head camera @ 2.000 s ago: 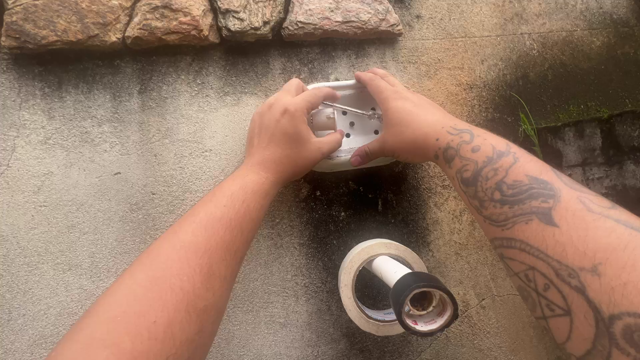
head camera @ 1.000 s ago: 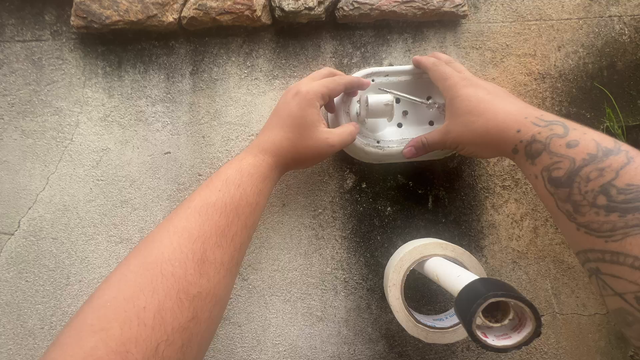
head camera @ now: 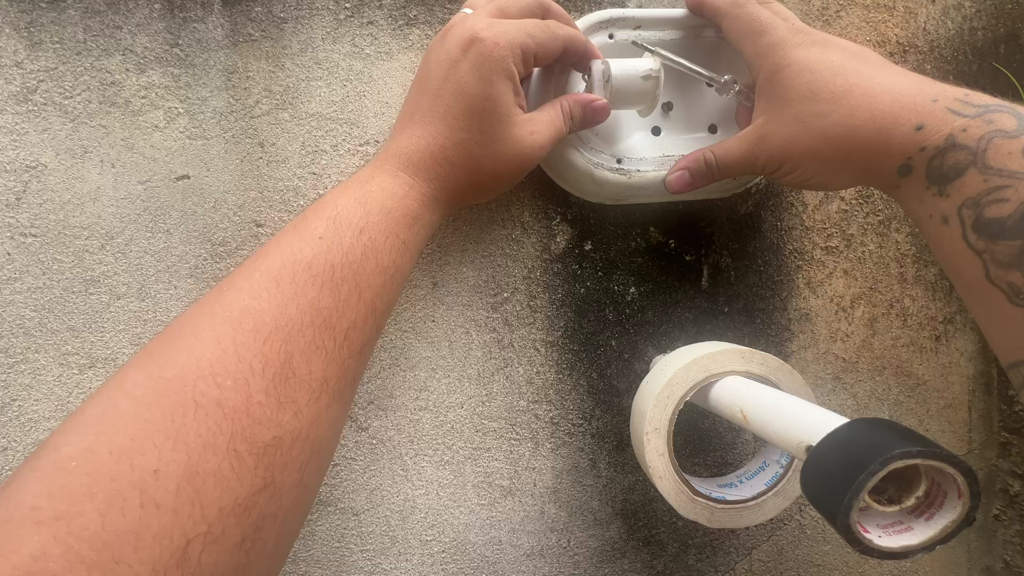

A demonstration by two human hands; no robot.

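A white oval housing with small holes in its floor is against the rough wall at the top of the head view. Inside it, a short white plastic cylinder points left, and the thumb and fingertips of my left hand pinch its left end. My right hand grips the right side of the housing, thumb on the lower rim. A slim metal shaft lies slanted across the housing, its right end at the right palm and partly hidden.
Below the housing, a white pipe juts out from the dark-stained concrete wall. A wide roll of pale tape hangs around it, and a roll of black tape sits at its outer end.
Left fingers that covered much of the white cylinder two seconds ago are now at its left end, leaving more of it visible. The right hand stays on the housing. The view has shifted.
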